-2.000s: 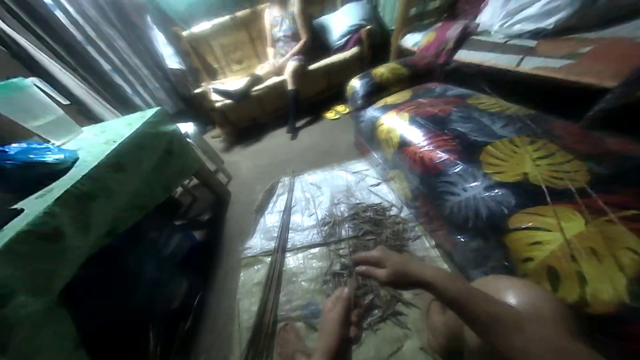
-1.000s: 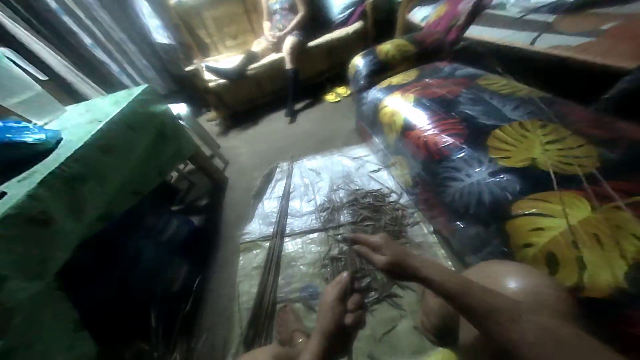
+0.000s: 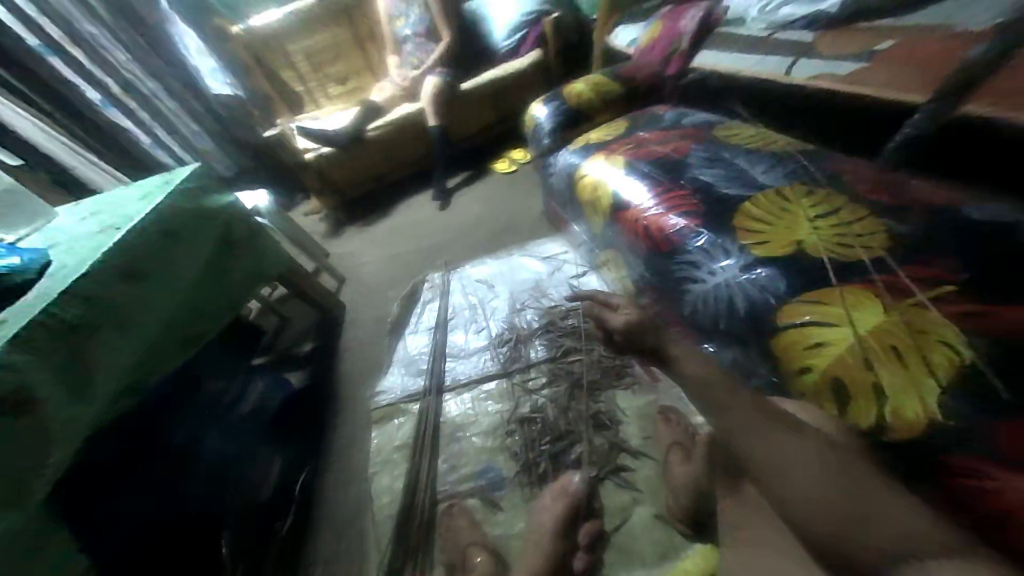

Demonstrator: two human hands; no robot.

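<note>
My left hand (image 3: pixel 564 520) is closed at the bottom centre around the lower end of a thin stick (image 3: pixel 585 384) that points up and away. Near the stick's far end is my right hand (image 3: pixel 620 320), fingers bent; blur hides whether they pinch it. Below both hands, dark shavings or leaf strips (image 3: pixel 552 400) lie heaped on a shiny plastic sheet (image 3: pixel 472 312). A bundle of long thin sticks (image 3: pixel 430 400) rests along the sheet's left side. Any blade in either hand is too blurred to make out.
My bare feet (image 3: pixel 680 456) are on the sheet. A plastic-covered cushion with leaf print (image 3: pixel 688 208) lies at right, with loose thin sticks on it. A green-covered table (image 3: pixel 120 264) stands at left. A person (image 3: pixel 416 64) sits on a wooden bench (image 3: pixel 496 88) behind yellow slippers (image 3: pixel 512 160).
My right hand has moved away from my left hand, up and to the right. The thin stick now shows between them. My left hand stays low and closed.
</note>
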